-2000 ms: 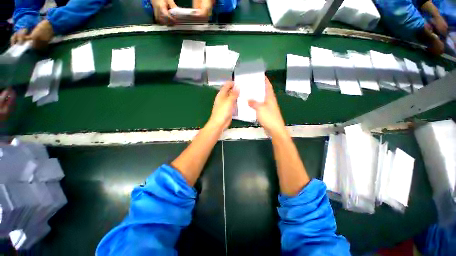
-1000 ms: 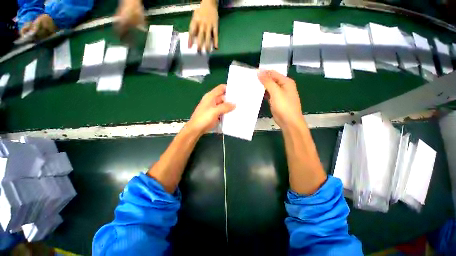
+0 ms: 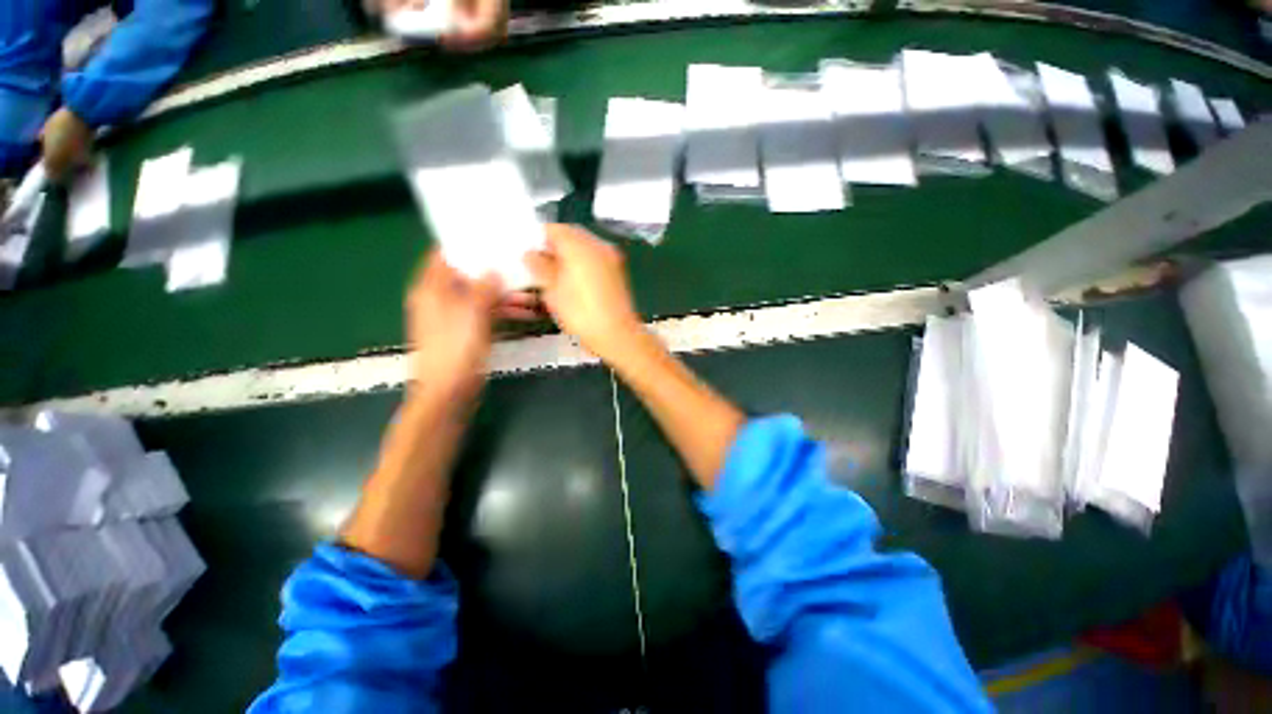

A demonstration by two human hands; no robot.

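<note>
A white packed piece (image 3: 467, 188), slightly blurred, is held by its near end in both hands above the green belt, tilted with its far end to the left. My left hand (image 3: 449, 314) grips its near left corner. My right hand (image 3: 583, 283) grips its near right corner. Another white piece (image 3: 533, 140) lies on the belt just behind it, partly covered. A row of bagged white pieces (image 3: 802, 147) lies on the belt to the right, overlapping in places. Whether the held piece has a clear sleeve I cannot tell.
A leaflet stack (image 3: 98, 558) stands at far left. A pile of packed pieces (image 3: 1011, 419) is on the right ledge, beside a slanting post (image 3: 1102, 230) and a large white bundle (image 3: 1242, 363). More pieces (image 3: 202, 223) lie left on the belt. Other people's hands are across it.
The held piece and both my hands have moved left and the piece now tilts leftward. Another person's hands have withdrawn from the belt pieces. The row of pieces sits further left in view.
</note>
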